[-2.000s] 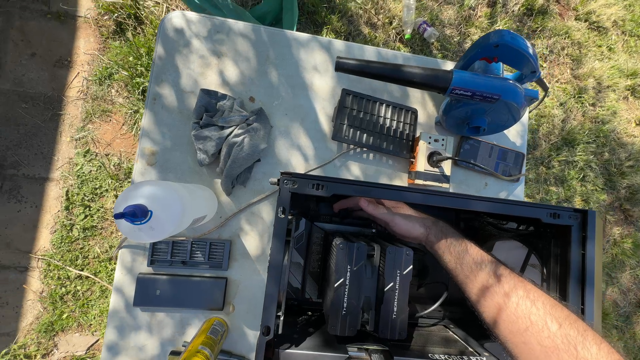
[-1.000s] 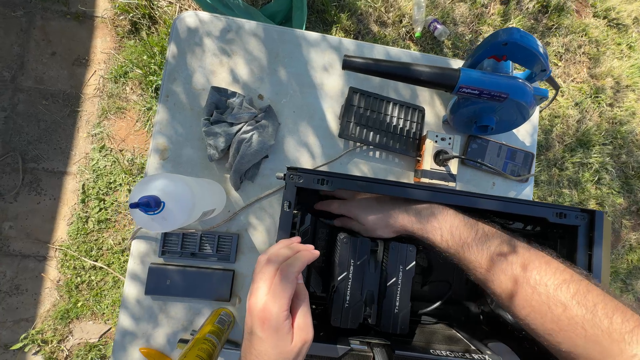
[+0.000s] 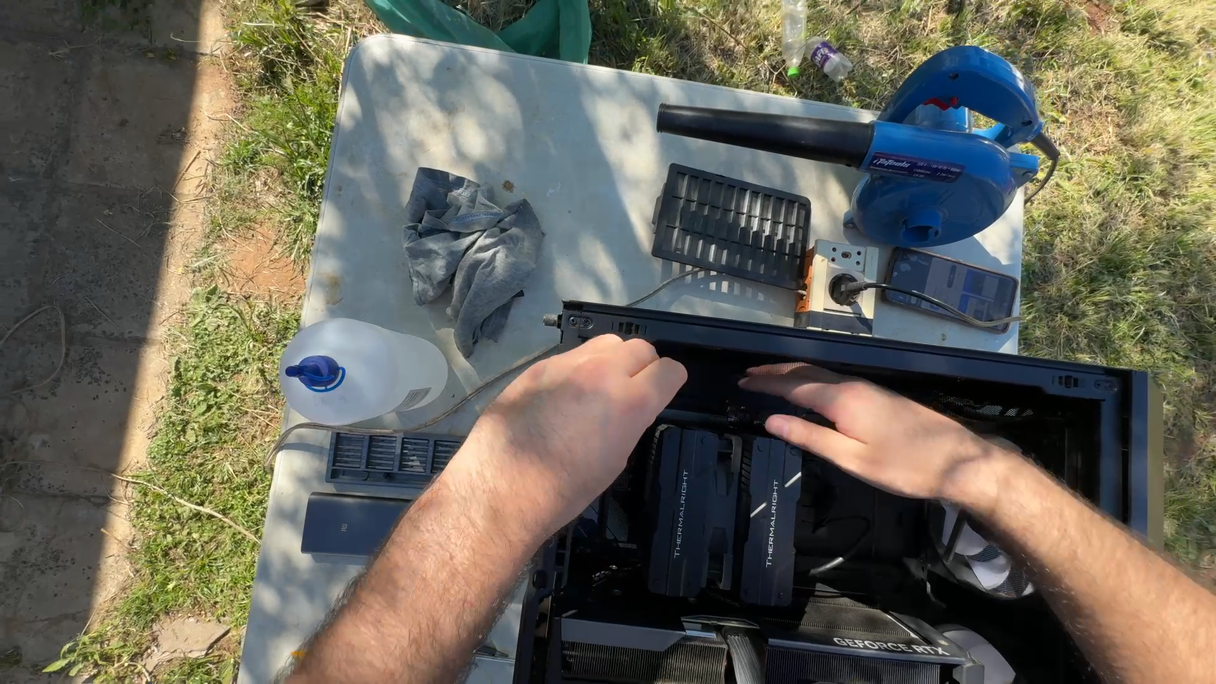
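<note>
An open black computer case [image 3: 855,344] lies on the table with its inside facing up. My left hand [image 3: 579,427], fingers curled, is over the case's upper left corner; whether it holds anything is hidden. Inside the case, my right hand [image 3: 864,427] is above and right of the cooler, its fingers extended toward the dark upper wall, with nothing visible in it. Between and below the hands sits a Thermalright dual-tower CPU cooler [image 3: 727,518]. A GeForce RTX graphics card [image 3: 826,646] lies across the lower part of the case, with a cable rising at its middle.
On the white table [image 3: 589,123] are a grey cloth [image 3: 475,247], a plastic bottle with blue cap [image 3: 366,370], a screwdriver bit tray [image 3: 389,458], a dark box [image 3: 347,524], a black slatted panel [image 3: 731,223], a power socket block [image 3: 841,285], a phone [image 3: 950,285] and a blue electric blower [image 3: 950,161].
My left hand, out of view two seconds ago, came in and has moved up and right to the case's edge. My right hand has drawn back to the right from above the cooler.
</note>
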